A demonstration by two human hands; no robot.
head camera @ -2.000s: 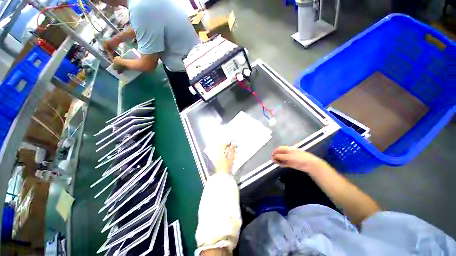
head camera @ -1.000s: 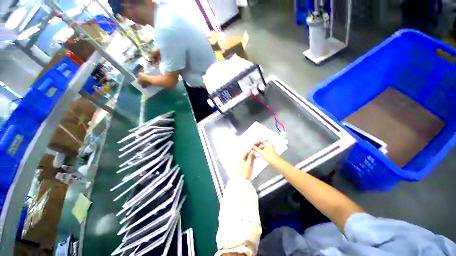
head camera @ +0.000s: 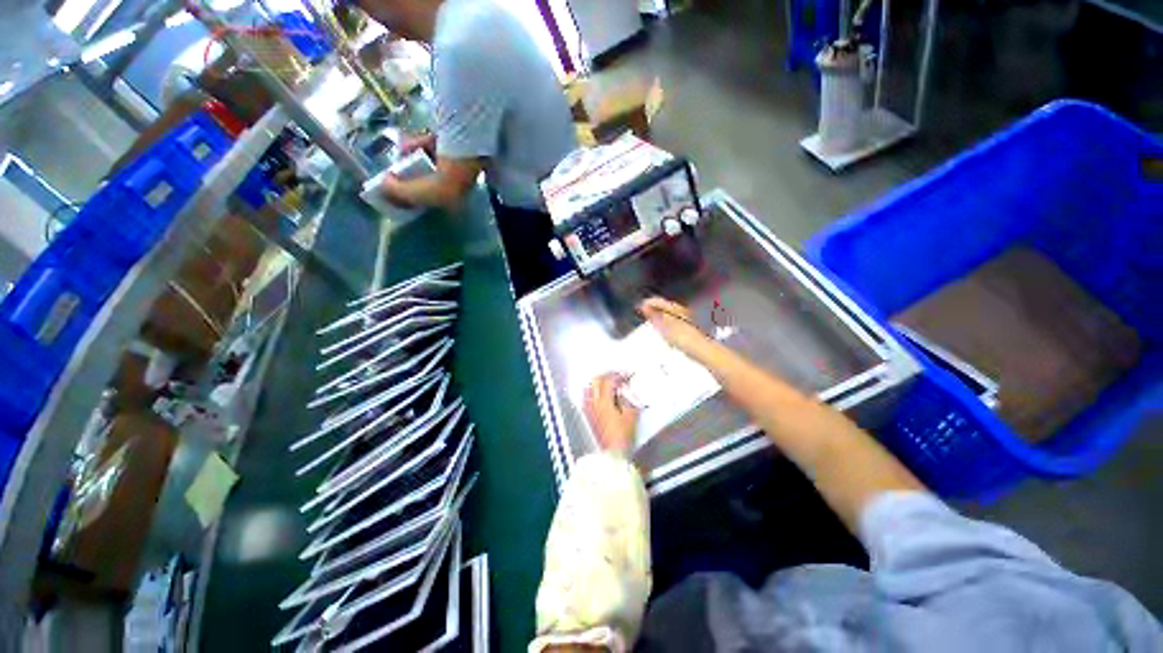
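Observation:
A solar panel lies white back up on the glassy top of the test box. My left hand, in a cream sleeve cover, is at the panel's near left part; a small dark thing shows at its fingers, too blurred to name. My right hand is over the panel's far edge, fingers bent; whether it holds anything cannot be told. The bench meter stands at the box's far corner. The thin test leads show faintly on the box top, right of my right hand.
An overlapping row of panels lies on the green bench to the left. A large blue crate stands on the right, with a brown liner and panels inside. A coworker stands beyond the bench meter. Blue bins line the left shelf.
Both hands came together at the panel's middle one second ago. My right hand has since moved away to the panel's far edge. The view has shifted, and the panel stays on the box.

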